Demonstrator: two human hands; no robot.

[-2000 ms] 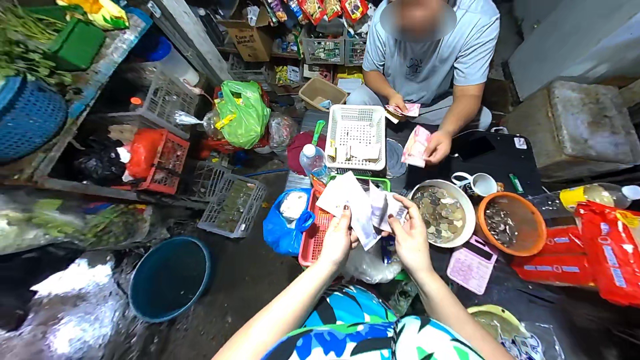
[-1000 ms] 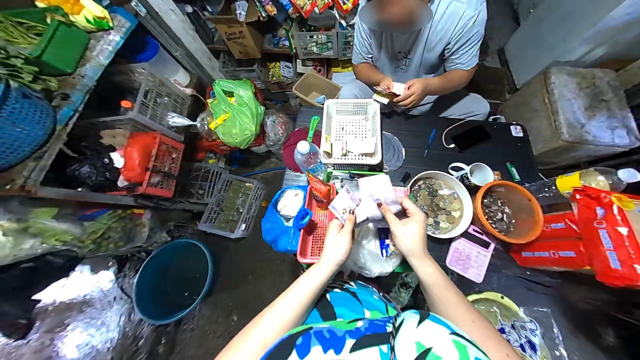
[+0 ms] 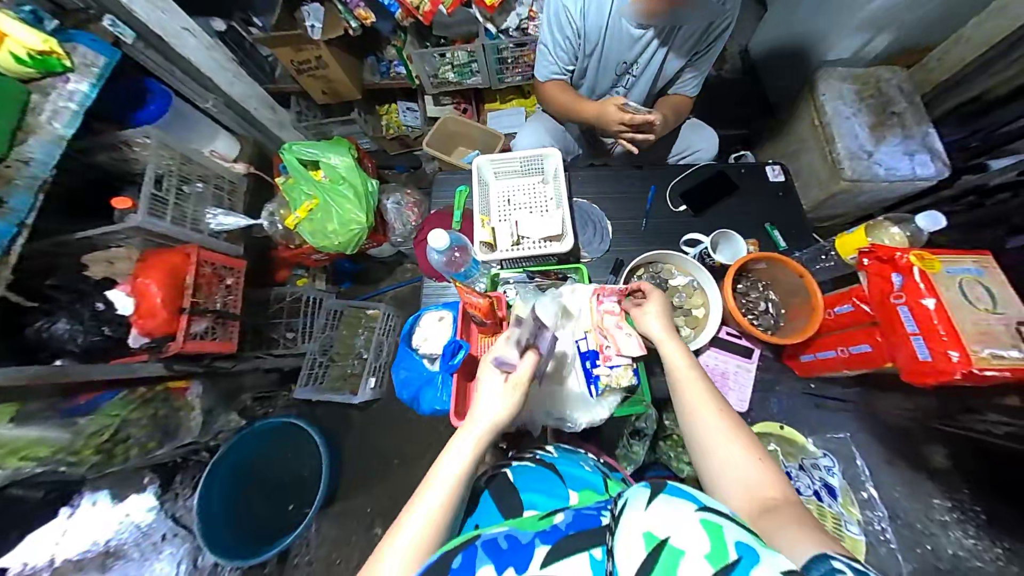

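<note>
My left hand (image 3: 506, 382) grips folded purplish banknotes (image 3: 534, 338), blurred, above the red plastic basket (image 3: 462, 392). My right hand (image 3: 650, 312) has its fingers on reddish banknotes (image 3: 614, 324), over a white plastic bag (image 3: 564, 392) and a green tray (image 3: 642, 396). Right beside that hand is a white bowl of coins (image 3: 680, 294); an orange bowl of coins (image 3: 772, 298) stands farther right. Across the black table (image 3: 624, 188) sits a person in a grey shirt (image 3: 632, 56), whose two hands hold something small, likely folded notes.
A white plastic basket (image 3: 523, 204) with papers stands behind my hands, beside a water bottle (image 3: 456, 254). To the right are mugs (image 3: 724, 246), a pink calculator (image 3: 730, 366) and red packs (image 3: 920, 320). A blue bag (image 3: 428, 360) lies left; a teal basin (image 3: 262, 490) stands on the floor.
My hands have moved apart; a second ago they were together at the notes. My right hand has moved right, toward the coin bowl. The other person's hands, earlier over the table with notes, have drawn back.
</note>
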